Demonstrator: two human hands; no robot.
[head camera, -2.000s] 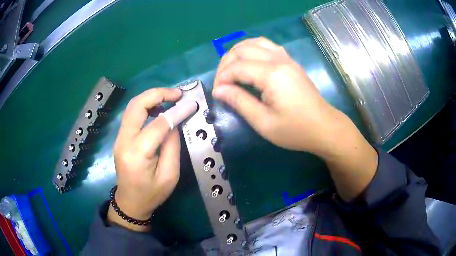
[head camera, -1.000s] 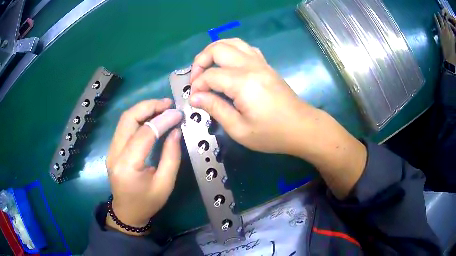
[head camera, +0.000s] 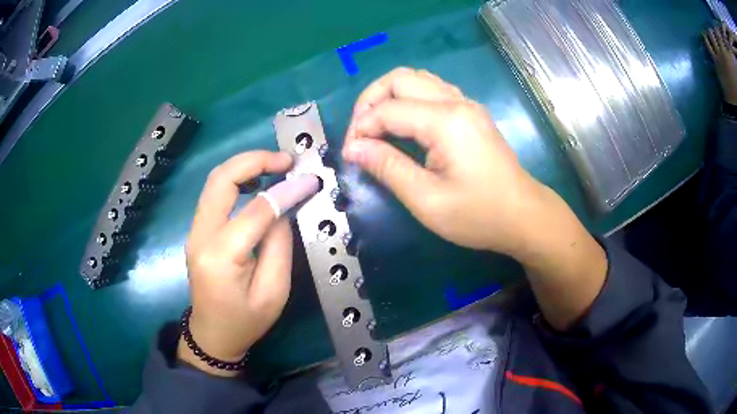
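A grey metal bar (head camera: 330, 251) lies lengthwise in front of me, with a row of several round black holes holding bright tips and a scalloped right edge. My left hand (head camera: 246, 234) is at its upper left side. Its finger in a whitish cot rests on the bar at the second hole from the top and partly hides it; another fingertip touches the left edge. My right hand (head camera: 436, 158) is raised just right of the bar's upper end, not touching it. Its thumb and index tips are together; whether they pinch a small part cannot be seen.
A second notched bar (head camera: 123, 194) lies at left. A clear plastic tray (head camera: 590, 97) is at upper right. A blue bin (head camera: 44, 348) and red bin (head camera: 14, 368) stand at lower left. Blue tape (head camera: 361, 50) marks the green bench. Another person's hand (head camera: 721, 52) shows at the right edge.
My right hand has moved right, off the bar's top hole. My left cot finger has moved right onto the second hole. Since the oldest frame, the bar appears higher in view.
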